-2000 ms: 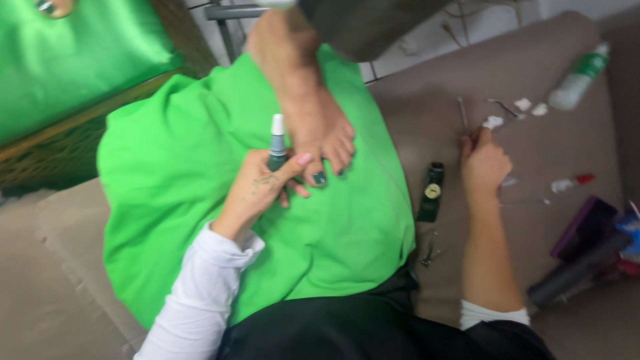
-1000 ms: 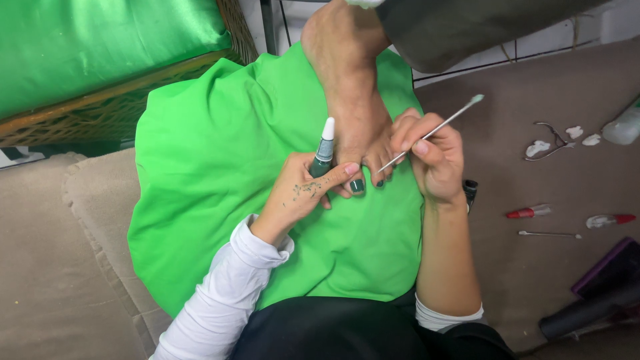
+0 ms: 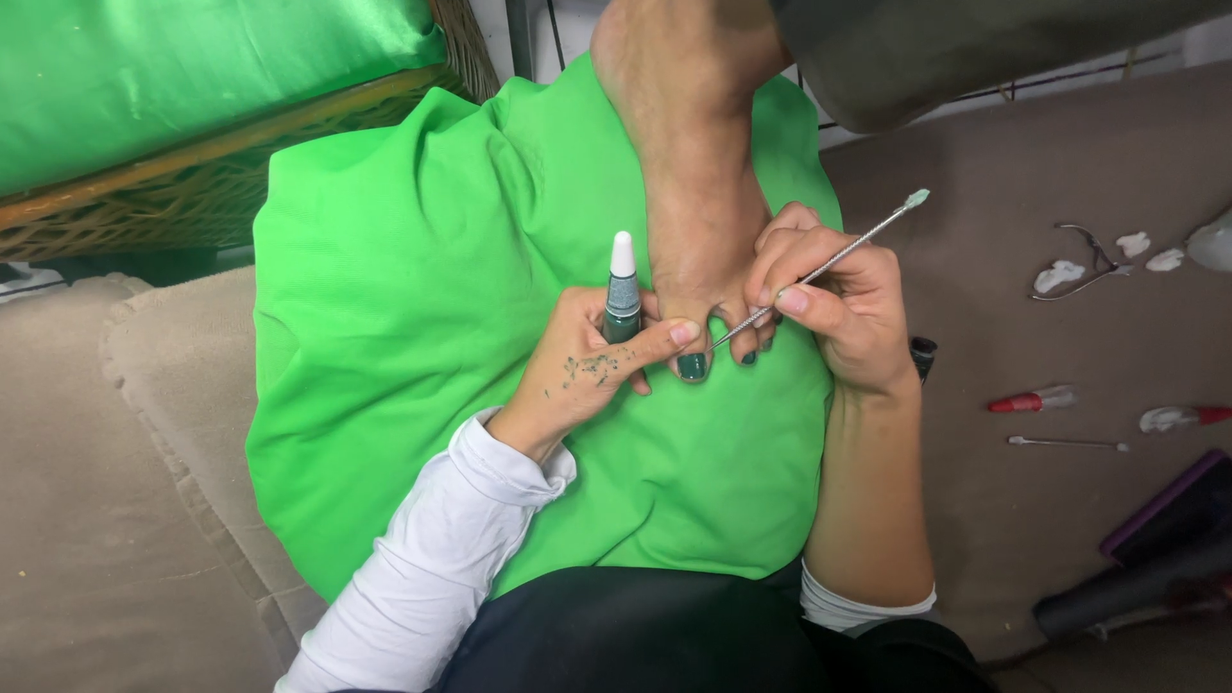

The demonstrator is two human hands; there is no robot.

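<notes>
A person's bare foot (image 3: 701, 250) rests on a bright green cloth (image 3: 385, 385) over my lap, its big toenail (image 3: 692, 366) painted dark green. My left hand (image 3: 587, 361) holds a green nail polish bottle (image 3: 623, 289) with a white-tipped cap upright, and its thumb lies on the big toe. Between the fingers of my right hand (image 3: 837, 308) is a thin metal cuticle tool (image 3: 857, 245). Its lower tip is at the side of the big toe, and a whitish-green wad covers the upper end. Smaller toes are partly hidden behind my right fingers.
On the brown cushion (image 3: 962, 520) at right lie cuticle nippers (image 3: 1097, 265), cotton bits (image 3: 1059, 276), a red-tipped tube (image 3: 1032, 399), a thin metal stick (image 3: 1068, 444) and a dark cylinder (image 3: 1107, 592). A small black bottle (image 3: 922, 356) stands by my right wrist. A wicker piece (image 3: 385, 111) is upper left.
My right hand has come from the cotton on the cushion to the toes, holding the metal tool. My left hand still holds the polish bottle by the big toe.
</notes>
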